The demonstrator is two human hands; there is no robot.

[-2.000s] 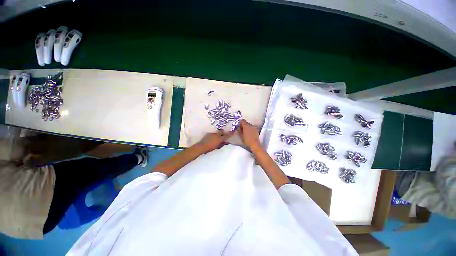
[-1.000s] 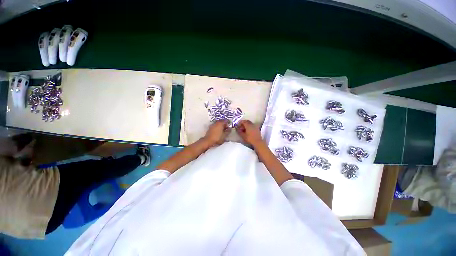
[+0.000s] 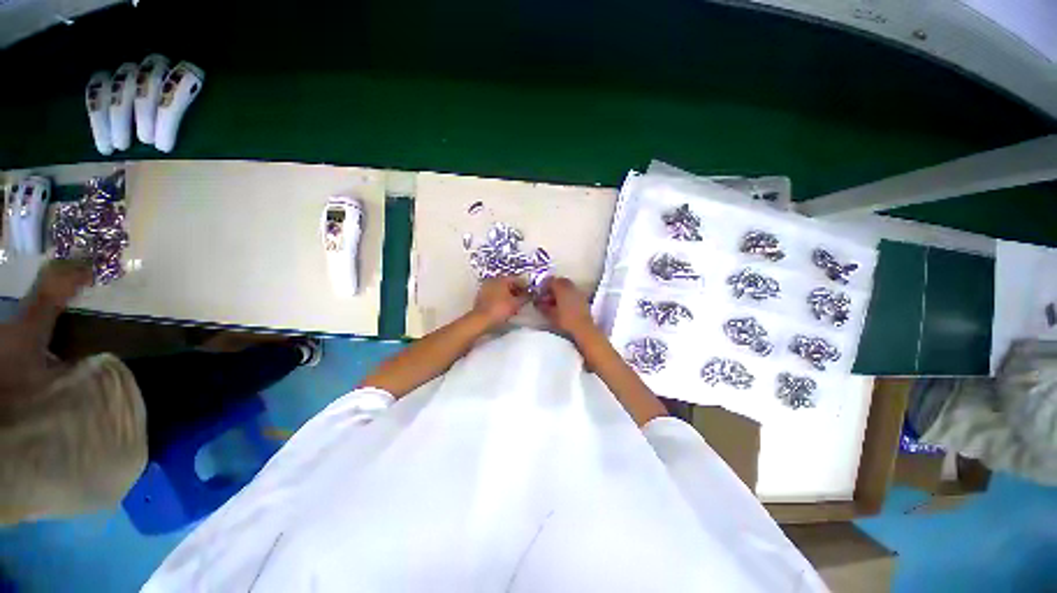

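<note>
A loose pile of small shiny plated parts [image 3: 501, 250] lies on the beige work board [image 3: 446, 295] in front of me. My left hand [image 3: 502, 299] is at the near edge of the pile, fingers bent inward. My right hand [image 3: 563, 304] is close beside it, its fingertips meeting near a small shiny part [image 3: 540, 276]. The fingertips are small and blurred, so which hand grips the part cannot be told for the left; the right fingers appear to pinch it.
A white layer sheet [image 3: 704, 315] with several heaps of plated parts lies at right over a brown carton [image 3: 883, 446]. White handheld devices [image 3: 343, 246] lie on the left board and green surface. A person's hand [image 3: 64, 278] is at another pile, far left.
My hands stay together at the near edge of the pile; the left has shifted slightly. The neighbour's arm has come up to the left pile. The view has shifted slightly.
</note>
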